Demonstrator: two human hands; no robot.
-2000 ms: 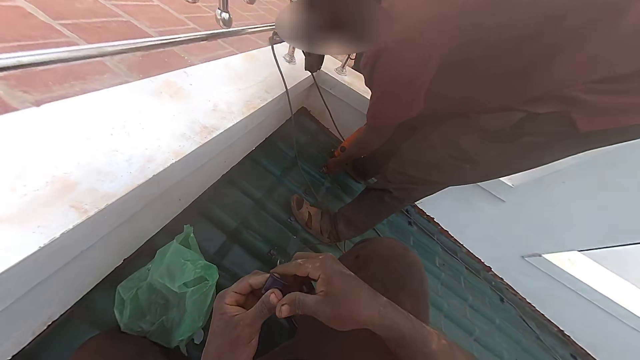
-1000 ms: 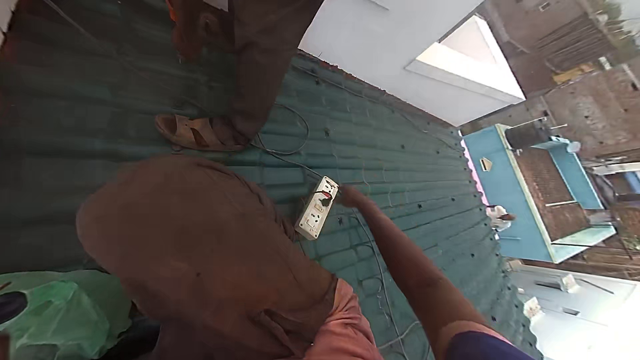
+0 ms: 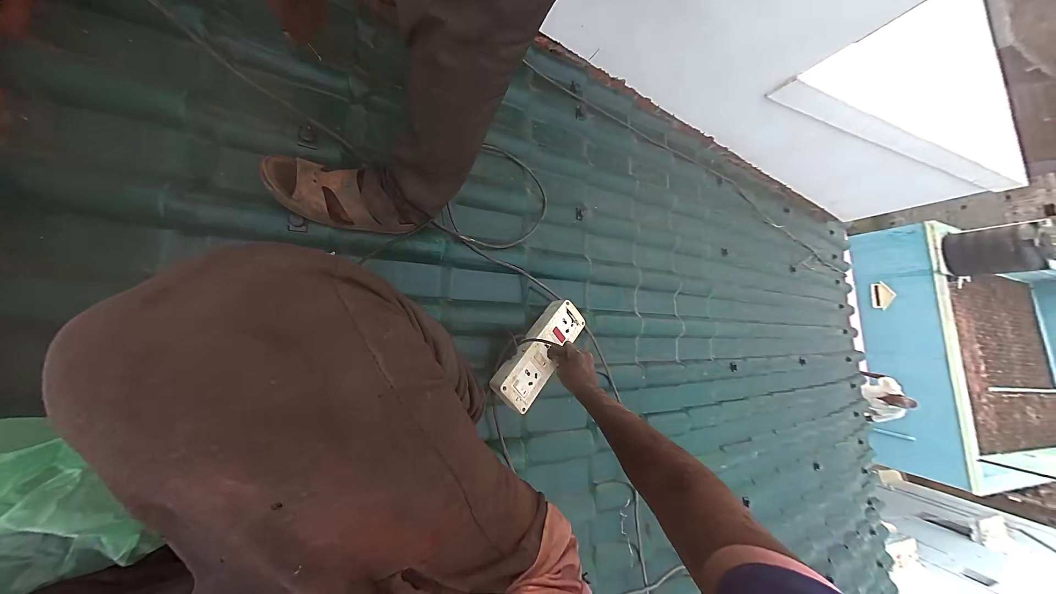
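My right hand (image 3: 572,367) reaches out to a white multi-socket extension board (image 3: 528,373) lying on the green ribbed roof sheets (image 3: 693,322). Its fingers are at a dark plug near the middle of the board, beside a red switch; whether they grip the plug is hard to tell. A dark cable (image 3: 516,268) runs from the board's upper end toward another person's sandaled foot. My bent knee in brown trousers (image 3: 272,396) fills the lower left. My left hand is out of view.
Another person's leg and sandal (image 3: 330,194) stand on the roof at upper left. A green plastic bag (image 3: 58,503) lies at lower left. Looped cable lies near the foot. A white wall (image 3: 701,91) borders the roof; beyond its far edge is a blue building (image 3: 907,355).
Two seconds ago both my hands were together, holding a small dark object. My right hand now reaches to the extension board. The view has swung to the right.
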